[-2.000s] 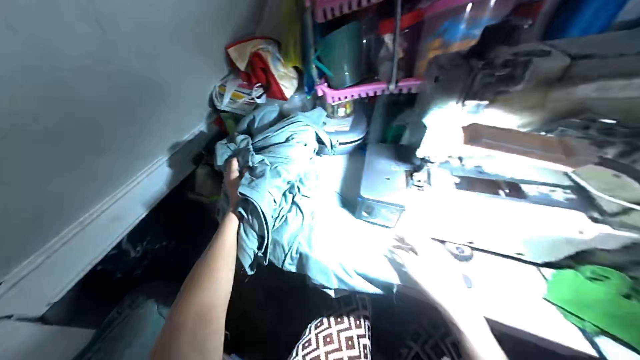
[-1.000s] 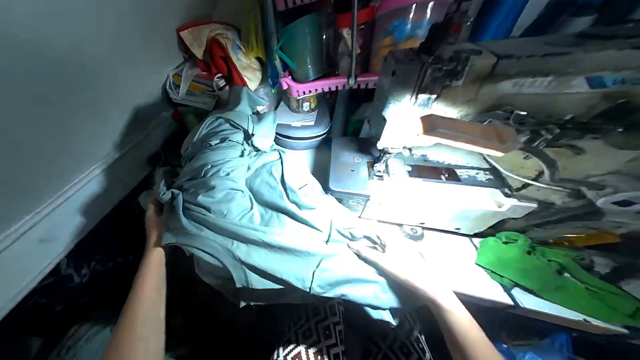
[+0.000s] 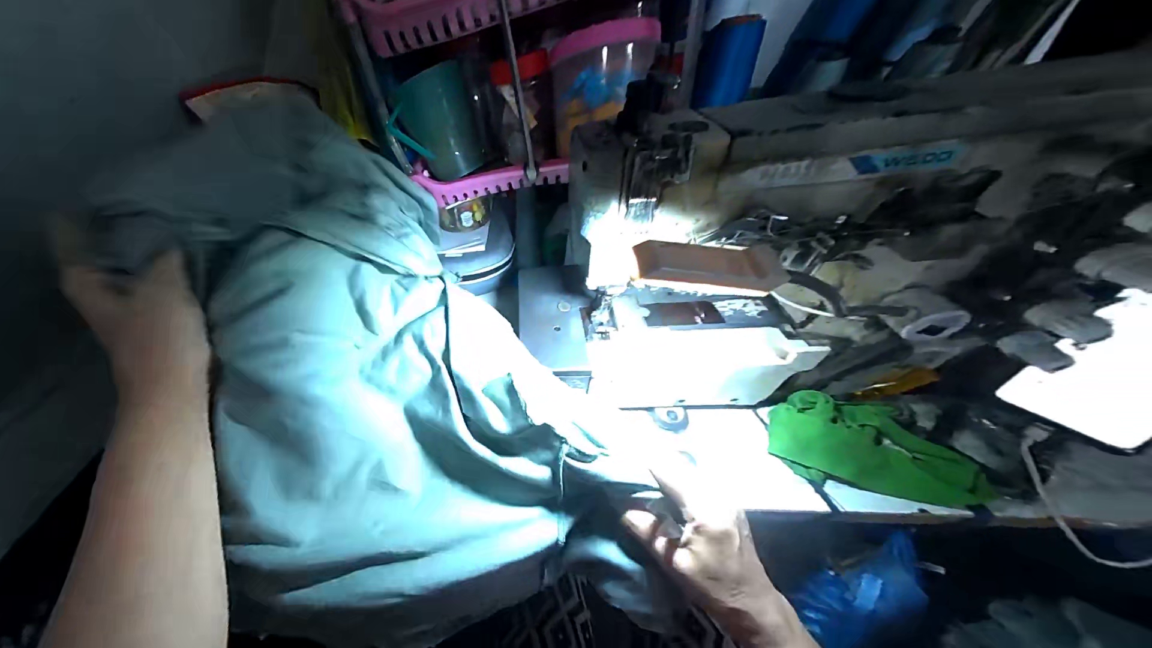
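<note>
A pale grey-green cloth garment [image 3: 360, 405] spreads over my lap and the left part of the sewing table. My left hand [image 3: 135, 306], somewhat blurred, grips its far left part and holds it raised near the wall. At the garment's right edge my right hand [image 3: 693, 540] pinches the fabric between thumb and curled fingers, in strong lamp glare. Beyond and to the right stands an industrial sewing machine [image 3: 810, 171]; its needle area [image 3: 612, 306] is partly washed out by light. The garment lies left of the machine bed, not under the needle.
A green cloth [image 3: 873, 450] lies on the table's right side. Behind the garment are a pink plastic basket rack [image 3: 504, 180], a teal mug [image 3: 441, 117] and a round-cornered container [image 3: 481, 256]. A blue plastic bag [image 3: 864, 585] is below the table edge. A grey wall [image 3: 54, 117] borders the left.
The bunched garment has been spread out, then its left part lifted by my left hand. My right hand, earlier fairly flat at the cloth's right edge, now has curled fingers on it.
</note>
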